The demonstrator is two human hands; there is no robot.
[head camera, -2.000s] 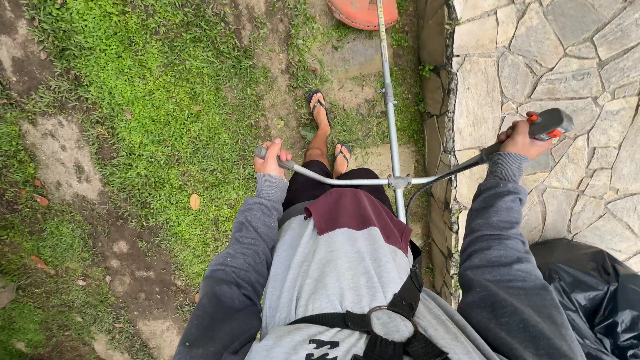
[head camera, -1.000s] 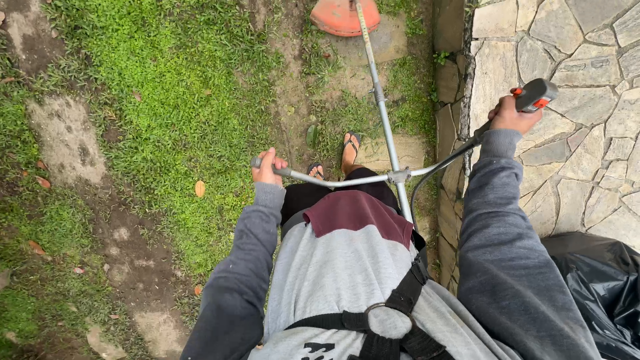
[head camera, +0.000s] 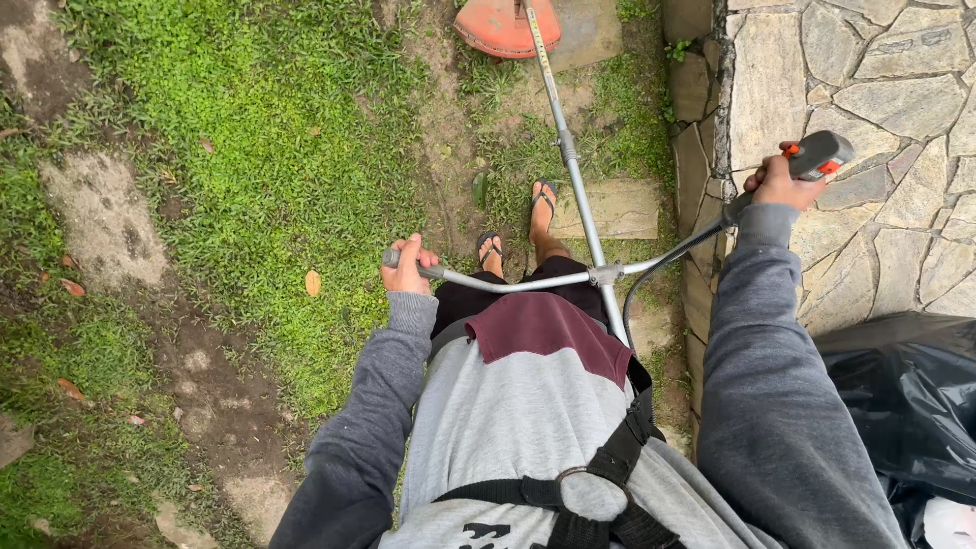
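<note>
A brush cutter's metal shaft (head camera: 581,191) runs from beside my right hip up to its orange guard (head camera: 507,29) at the top edge; the cutting head is hidden. Its handlebar (head camera: 503,287) crosses in front of my waist. My left hand (head camera: 410,267) is closed round the grey left grip (head camera: 392,258). On the other side, my right hand (head camera: 781,183) holds the dark throttle handle (head camera: 820,156), which has orange controls. A black cable (head camera: 633,293) curves from that side down to the shaft. A black harness (head camera: 610,473) crosses my grey sweatshirt.
A low stone edge (head camera: 692,183) and raised flagstone paving (head camera: 900,107) lie on the right, with a black plastic bag (head camera: 907,389) at lower right. Grass (head camera: 305,175), bare soil and dry leaves spread on the left. A flat stone slab (head camera: 610,210) lies by my sandalled feet.
My feet have shifted in a step, the right foot now ahead of the left. Both hands have kept their grips, and the guard remains near the top edge.
</note>
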